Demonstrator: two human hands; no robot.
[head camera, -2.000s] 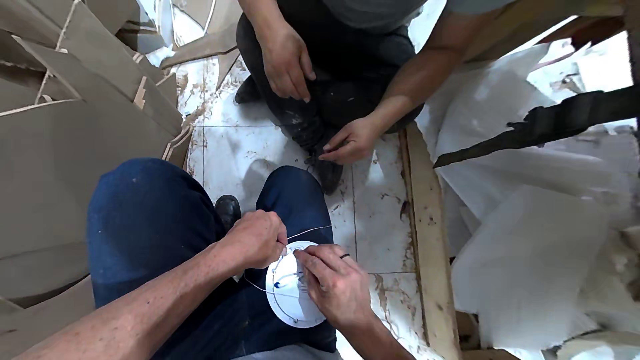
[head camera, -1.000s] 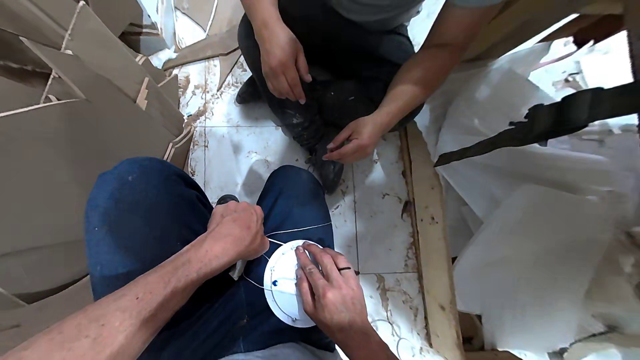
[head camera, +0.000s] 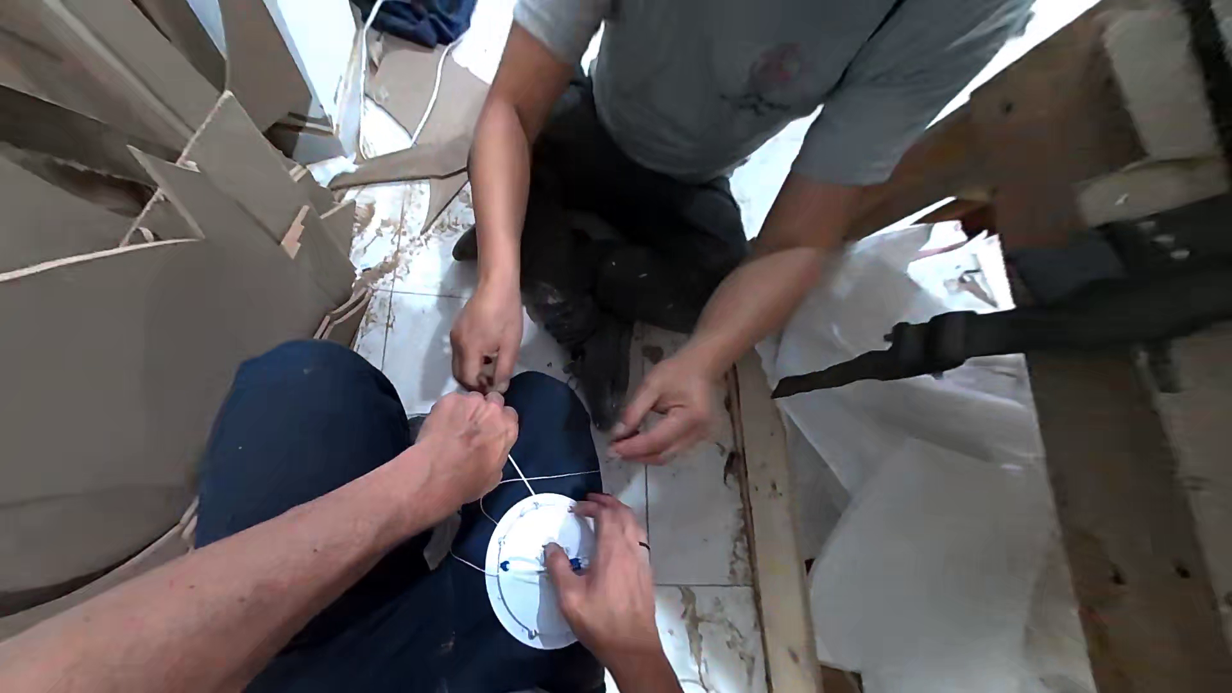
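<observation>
A round white disc (head camera: 527, 604) with small blue parts and thin wire along its face rests on my thigh. My right hand (head camera: 608, 568) grips its right edge, thumb on the face, a dark ring on one finger. White string (head camera: 521, 474) runs from the top of the disc up to my left hand (head camera: 470, 435), whose fingers are closed on it. A thinner strand crosses my thigh. The co-worker's hand (head camera: 488, 337) meets my left fingertips; whether it holds the string is hidden. The co-worker's other hand (head camera: 669, 409) hovers to the right, fingers curled.
Broken brown sheets (head camera: 144, 366) lean at the left. A co-worker in a grey shirt (head camera: 712, 87) sits opposite on the tiled floor (head camera: 698, 539). To the right run a wooden beam (head camera: 775, 539), translucent plastic sheeting (head camera: 943, 558) and a dark pointed object (head camera: 924, 351).
My left hand has moved forward to the co-worker's hand, which has come down towards it. The co-worker's body is nearer. The disc stays on my thigh under my right hand.
</observation>
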